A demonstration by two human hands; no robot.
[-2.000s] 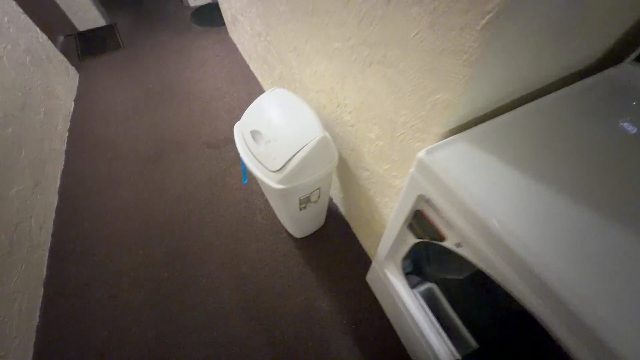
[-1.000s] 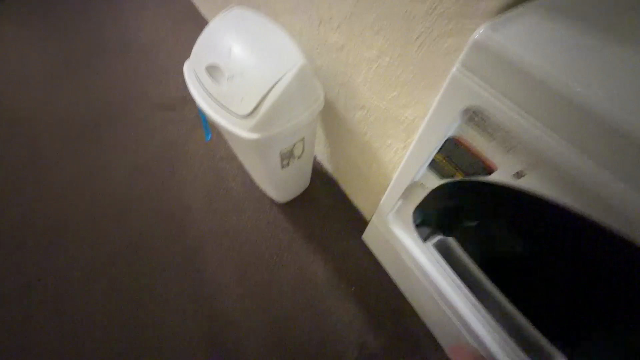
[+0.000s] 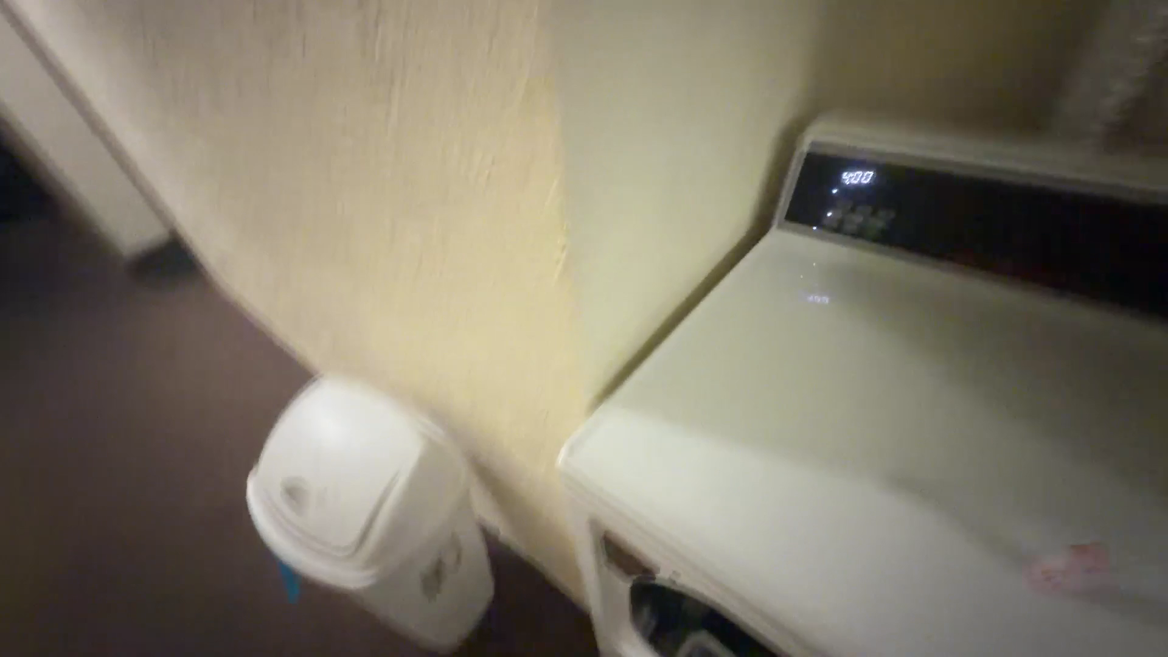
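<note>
Neither my left hand nor my right hand shows in the head view. A white laundry machine [image 3: 821, 411] fills the right side, its control panel [image 3: 985, 228] lit with small digits at the back of the top. Low on its front, part of a dark round opening [image 3: 689, 620] is visible, cut off by the frame's bottom edge. A blurred reddish mark [image 3: 1069, 568] shows on the machine's top at the right. Left of the machine stands a white plastic swing-lid bin [image 3: 342, 465] with a bit of blue [image 3: 288, 580] hanging under its rim.
A textured cream wall [image 3: 392, 210] runs behind the bin and meets the machine's side. Dark brown floor [image 3: 119, 438] lies at the left. A pale post or door frame [image 3: 91, 155] stands at the upper left.
The view has swung up, bringing the control panel into sight. A fingertip at the bottom edge one second ago is out of view now.
</note>
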